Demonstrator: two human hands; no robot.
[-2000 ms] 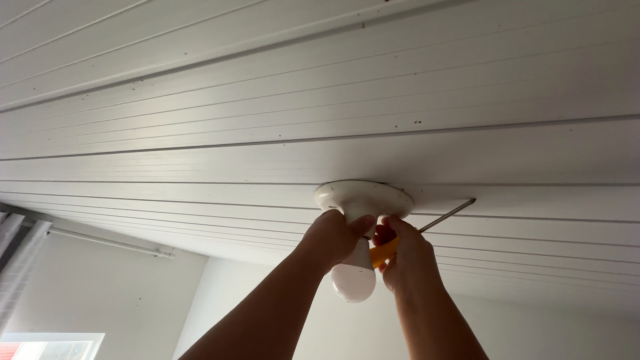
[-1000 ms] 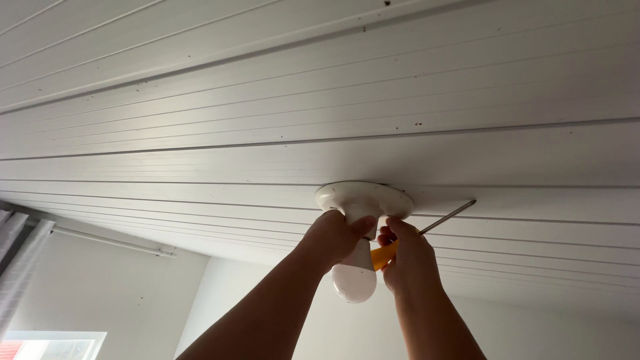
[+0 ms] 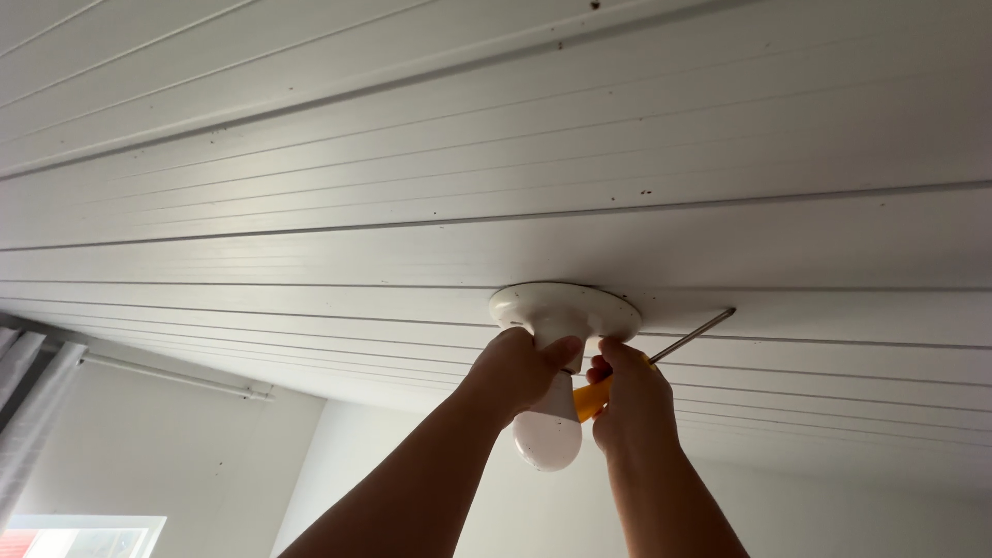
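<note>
A round white lamp holder (image 3: 570, 304) sits against the panelled ceiling, with a white light bulb (image 3: 549, 438) hanging from its socket. My left hand (image 3: 521, 370) is closed around the neck of the lamp holder, its thumb across the front just above the bulb. My right hand (image 3: 634, 391) grips a screwdriver (image 3: 593, 399) by its yellow handle, and the metal shaft points up and right toward the ceiling. The fingertips of that hand reach up to the underside of the lamp holder's base on its right side. What they touch there is hidden.
White ceiling panels (image 3: 349, 186) with long grooves and small dark specks span the view. At the left, a pale curtain (image 3: 43, 418) hangs near a white pipe (image 3: 178, 377) along the wall. A bright window (image 3: 93, 535) shows at the lower left.
</note>
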